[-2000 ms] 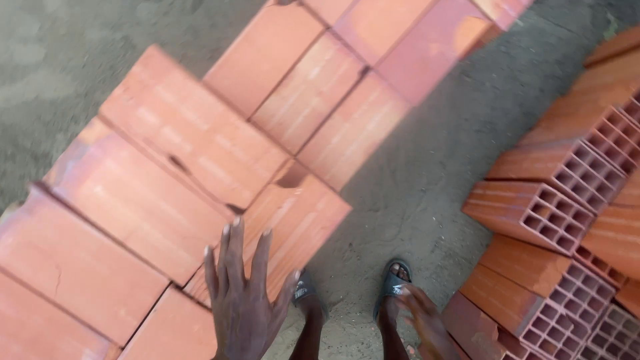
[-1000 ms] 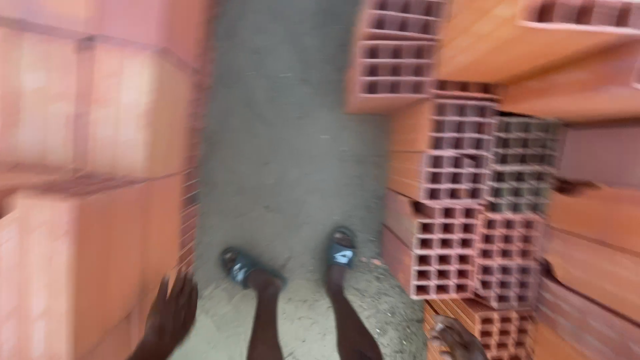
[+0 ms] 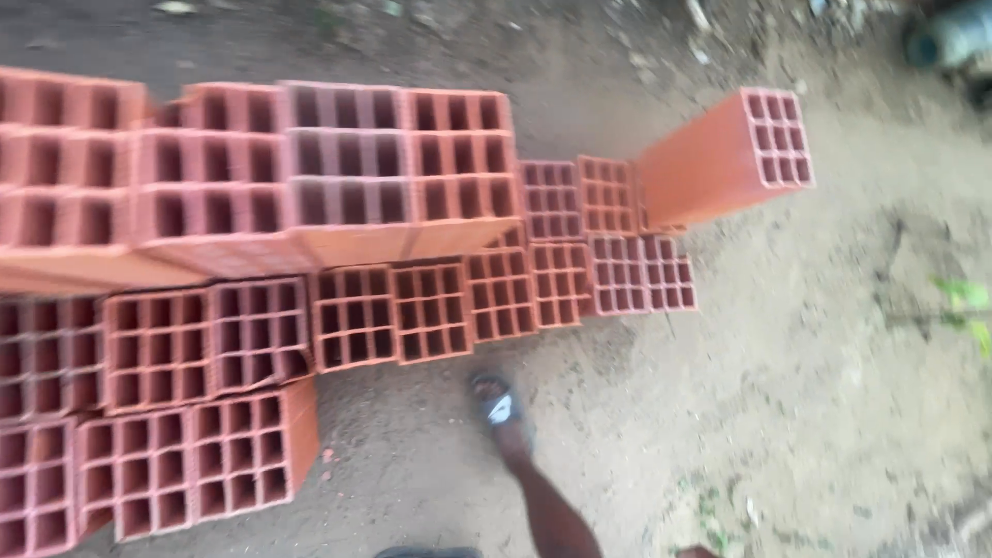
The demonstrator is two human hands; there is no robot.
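Observation:
Neither of my hands can be made out; a small patch of skin at the bottom edge, right of my leg, is too cut off to identify. Hollow clay bricks [image 3: 349,155] stand upright side by side at the upper left, their open cells facing up. Lower hollow bricks [image 3: 430,310] run in rows beside them toward the right. One taller orange brick [image 3: 701,167] stands tilted at the right end of the rows. Another group of hollow bricks [image 3: 194,457] is at the lower left. The view is somewhat blurred.
My sandalled foot [image 3: 500,407] is on the dirt ground [image 3: 775,372], just below the brick rows. Small green plants [image 3: 961,294] grow at the right. A greenish cylindrical object [image 3: 957,35] lies at the top right, near scattered debris.
The view has swung strongly to other brick rows. Both hands, seen in the earlier frames, no longer show clearly.

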